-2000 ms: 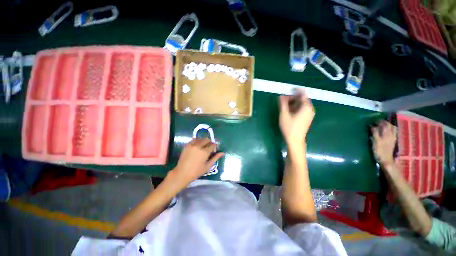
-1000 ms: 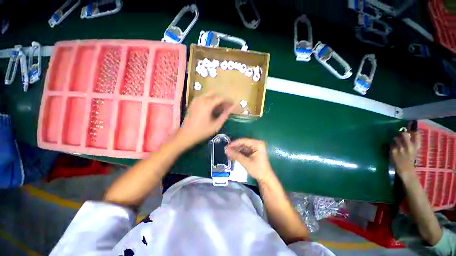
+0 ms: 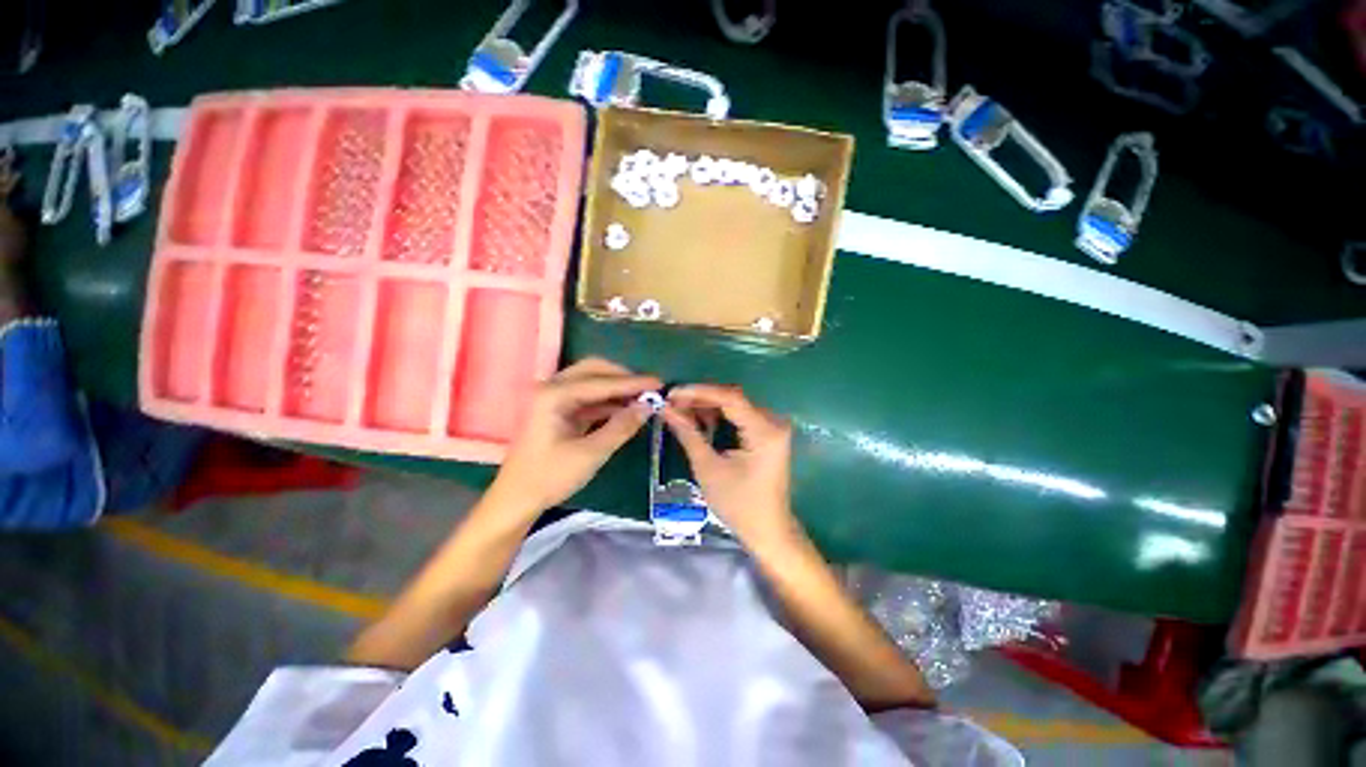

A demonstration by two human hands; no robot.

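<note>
A loop-shaped unit (image 3: 679, 511) lies at the bench's near edge, its blue-and-white end towards me. My left hand (image 3: 577, 427) pinches a small white ring (image 3: 652, 402) at the far end of the loop. My right hand (image 3: 734, 450) is beside it, its fingertips at the ring and the loop; whether it grips anything is hidden by its fingers. The open carton (image 3: 704, 277) with white rings lies just beyond my hands. The pink-red sorting tray (image 3: 360, 267) lies to the left, small fittings in several pockets.
More loop units (image 3: 1011, 150) lie scattered across the far side of the bench. A pale strip (image 3: 1049, 277) runs right from the carton. Another pink-red tray (image 3: 1318, 517) is at the right edge. A person's blue sleeve (image 3: 45, 420) is at the left edge.
My left hand has moved from the carton to the loop's far end, now with a white ring. My right hand has closed in beside it. The neighbour's hand at the right has left view.
</note>
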